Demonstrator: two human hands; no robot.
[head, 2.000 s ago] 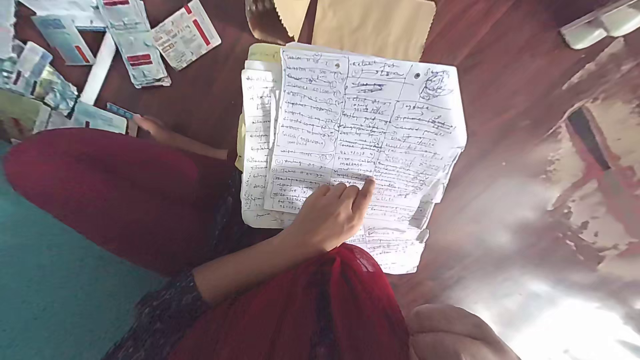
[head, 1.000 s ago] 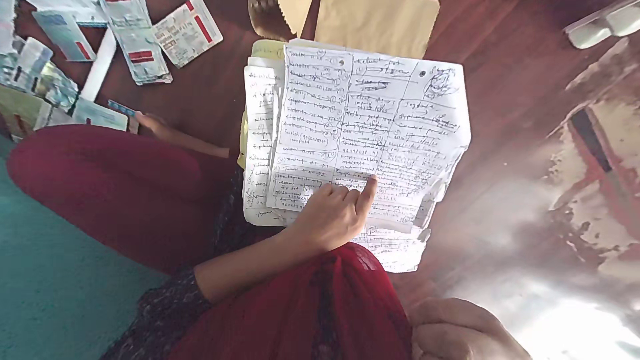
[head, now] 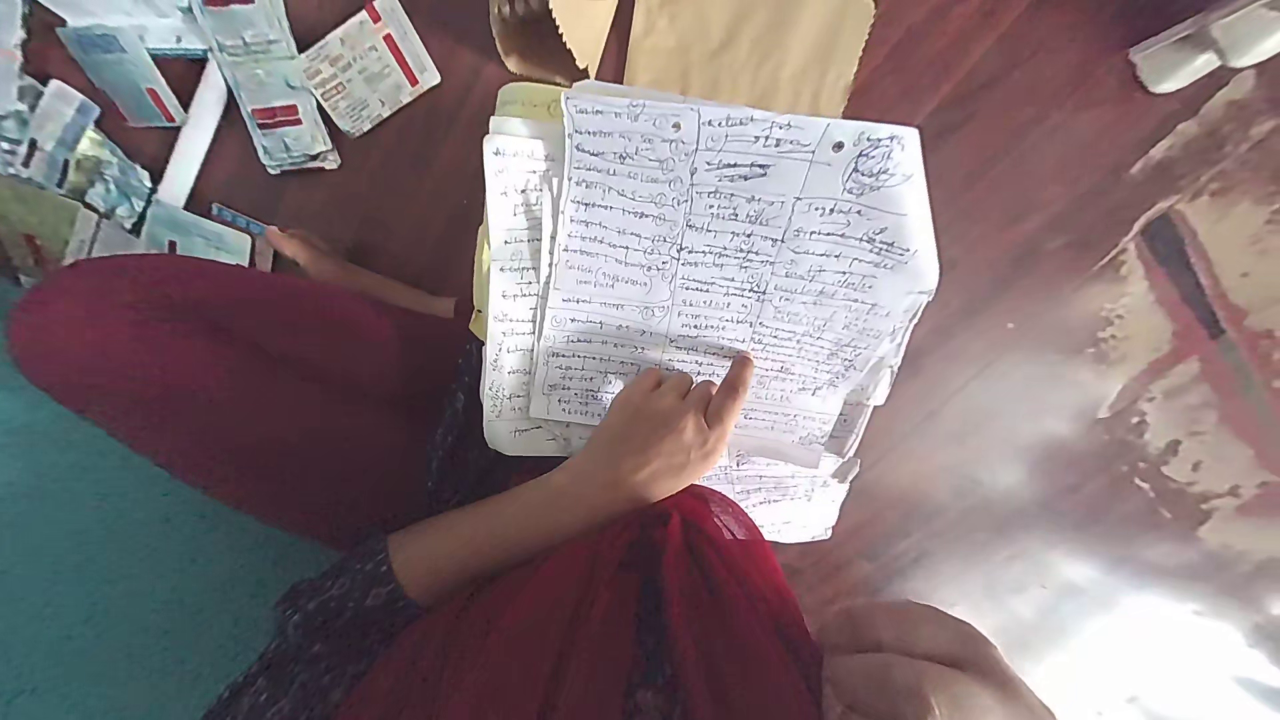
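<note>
My left hand (head: pixel 680 425) lies over a stack of handwritten sheets (head: pixel 885 250), its index finger extended onto the top page and the other fingers curled. No object shows in it. Left of the stack, a bare forearm, seemingly ending in a small hand (head: pixel 300 252), reaches among the packs beside a thin blue item (head: pixel 238 220); whose it is and whether it grips the item I cannot tell. At the lower right edge, bare folded skin (head: pixel 920 660) may be my right hand or another body part. The sheets bear columns of writing, partly crossed out.
Tablet blister packs (head: pixel 275 110) and a flat printed pack (head: pixel 370 65) lie at the upper left on the dark red floor. Brown paper (head: pixel 745 50) sits above the sheets, and a whitish container (head: pixel 1215 45) at the upper right. My red-clad knee (head: pixel 180 390) is at left.
</note>
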